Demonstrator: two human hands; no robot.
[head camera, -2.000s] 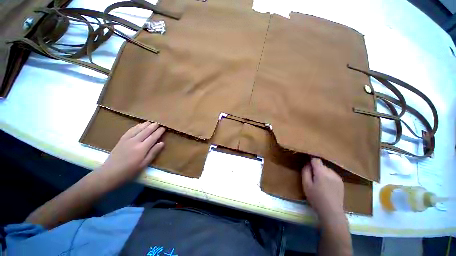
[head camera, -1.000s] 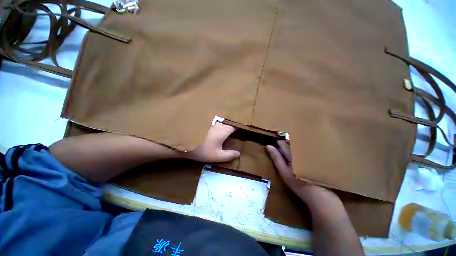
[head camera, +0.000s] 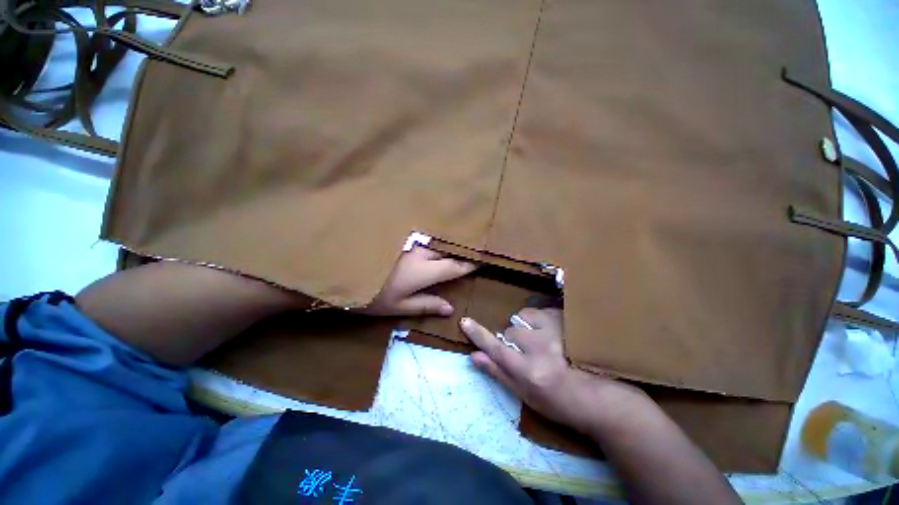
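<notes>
A large brown bag body panel (head camera: 670, 197) lies flat, its upper layer over a brown lower layer (head camera: 306, 360). The upper layer's corner cut-out (head camera: 483, 258) has pale corners. My left hand (head camera: 419, 286) is in this cut-out, forearm partly under the upper layer, thumb and a finger spread on the lower layer; its other fingers are partly hidden. My right hand (head camera: 527, 355) is at the cut-out's right side, index finger extended to the lower layer's centre seam. A small white scrap (head camera: 509, 341) shows between its curled fingers.
Looped brown handles (head camera: 59, 69) lie at left, with more handles (head camera: 867, 222) at right. A squeeze bottle with yellowish liquid (head camera: 848, 439) lies at lower right, near a white crumpled piece (head camera: 863, 352). The table's yellowish edge (head camera: 237, 396) is nearest me.
Both hands have moved from the near edges into the central cut-out. In the last second my right hand has come out over the lower layer, index finger extended. The view has moved closer.
</notes>
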